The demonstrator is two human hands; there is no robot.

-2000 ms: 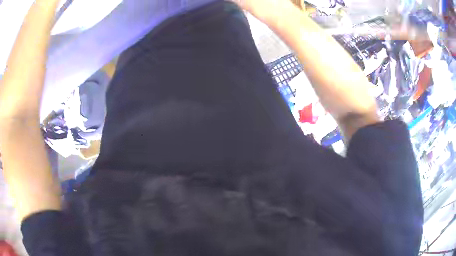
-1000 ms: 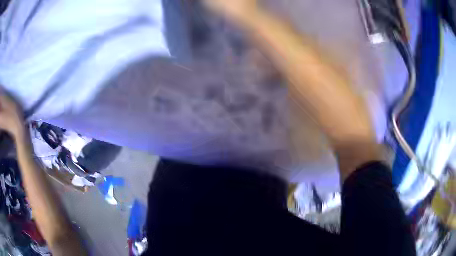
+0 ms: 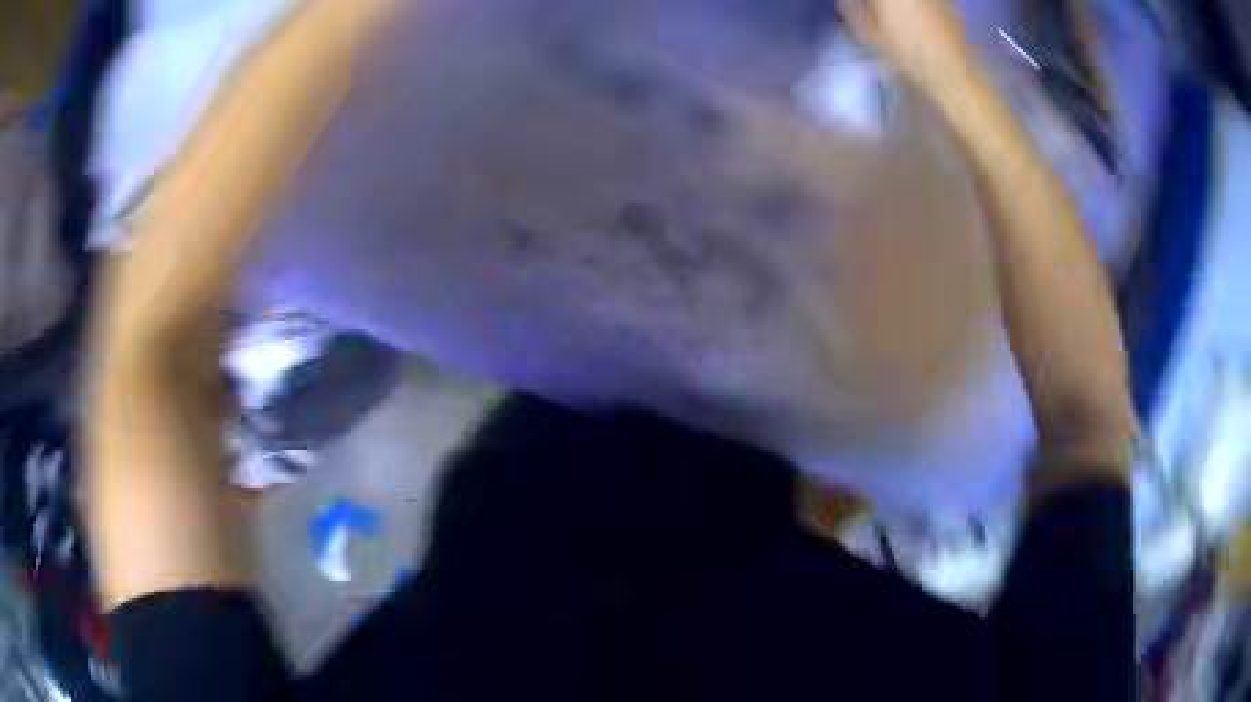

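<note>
The lavender table cover [image 3: 576,233] spreads in front of me, with brown-grey blotches in its middle and right. A small white piece [image 3: 842,91] lies near the top of the table, just left of my right hand [image 3: 899,17]. My right hand is blurred and partly cut off at the top edge; whether it touches the piece is unclear. My left forearm reaches up past the top edge, so my left hand is out of the picture. White fabric [image 3: 172,96] shows at the upper left, beyond my left forearm.
A dark item [image 3: 1063,82] lies at the upper right. A blue band [image 3: 1177,233] stands right of the table, with a pale surface beyond it. Below the table's front edge are a grey floor [image 3: 412,480], a blue and white scrap [image 3: 339,532] and blurred white and dark items.
The large white fabric has left the left-middle of the table. My left arm has moved up and inward. My right hand has moved right, and the small white piece now shows beside it.
</note>
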